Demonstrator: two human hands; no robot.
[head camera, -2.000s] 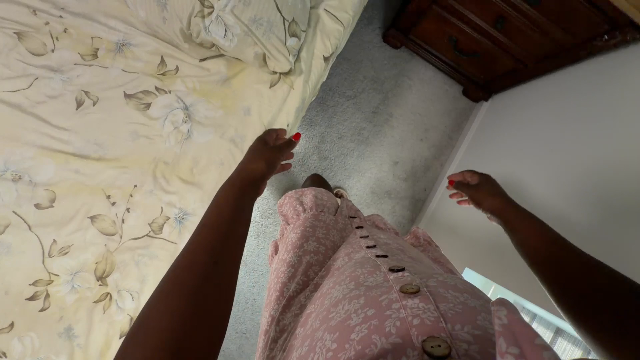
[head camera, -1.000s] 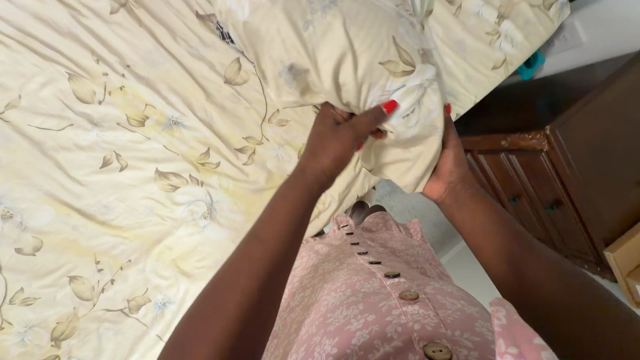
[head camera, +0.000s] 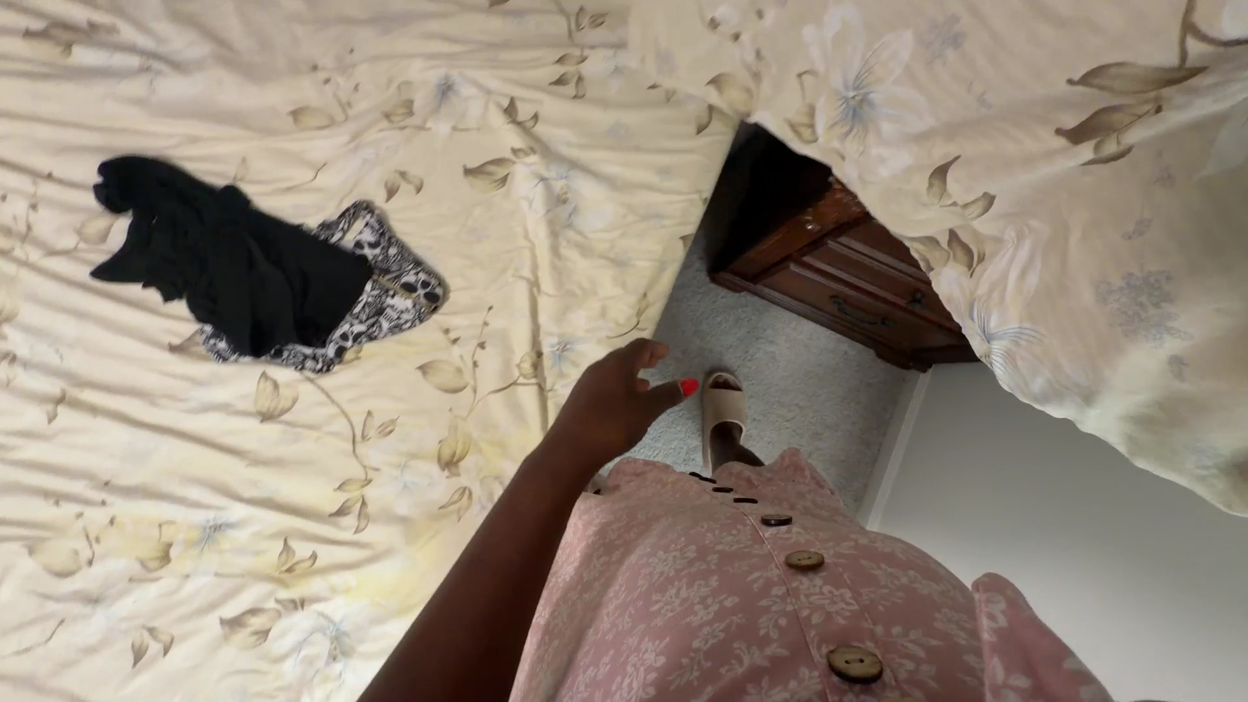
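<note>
My left hand (head camera: 619, 400) holds nothing; its fingers are apart, over the edge of the bed beside my pink floral dress (head camera: 760, 595). A large piece of cream floral bedding (head camera: 1063, 214) fills the upper right, raised above the floor, with its lower edge hanging free. My right hand is not in view, so what it touches cannot be seen. On the floral bed sheet (head camera: 468, 263) lies a crumpled black garment (head camera: 263, 263) with a black and white patterned part.
A dark wooden chest of drawers (head camera: 858, 283) stands beyond the bed, partly covered by the raised bedding. Grey carpet (head camera: 790, 361) runs between bed and white wall (head camera: 1053, 487). A foot in a beige slide sandal (head camera: 723, 409) is on the carpet.
My left hand has let go of the bedding it gripped one second ago. My right hand, then on the bedding too, has gone out of view. The view has shifted, showing the black garment.
</note>
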